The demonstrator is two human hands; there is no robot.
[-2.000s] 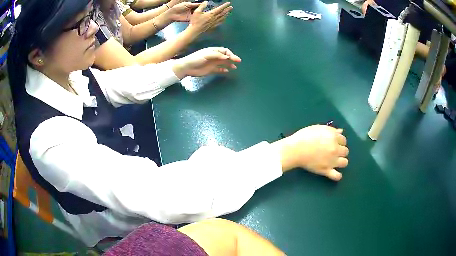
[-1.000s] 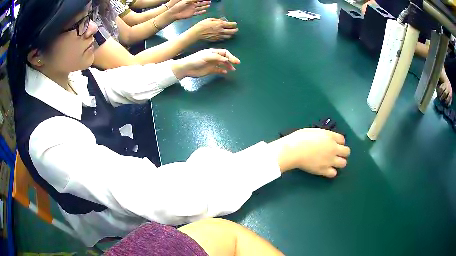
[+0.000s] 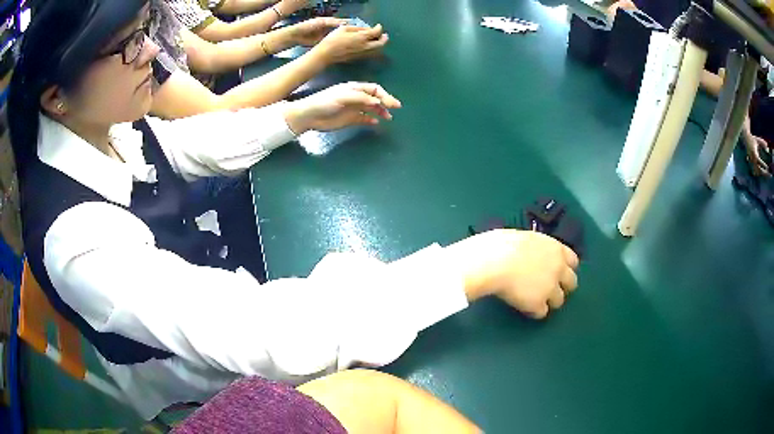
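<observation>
Neither of my hands is in view. Only a purple sleeve (image 3: 259, 410) and a bare upper arm, cut off by the lower edge, show at the bottom of the head view. Nearest on the dark green table (image 3: 475, 373) is a cluster of small black parts (image 3: 547, 214). It lies just behind a neighbour's hand, which covers some of it. What my hands hold cannot be seen.
A person in a white shirt and dark vest (image 3: 272, 318) sits at the left, one arm reaching across. More people's arms are behind. Pale posts (image 3: 666, 136) stand at the right. Black open-topped boxes (image 3: 630, 47) and white leaflets (image 3: 509, 25) lie at the far side.
The neighbour's near hand has moved slightly down and left, showing more black parts. A farther person's hands have shifted. The view has moved slightly. My arm stays at the bottom edge.
</observation>
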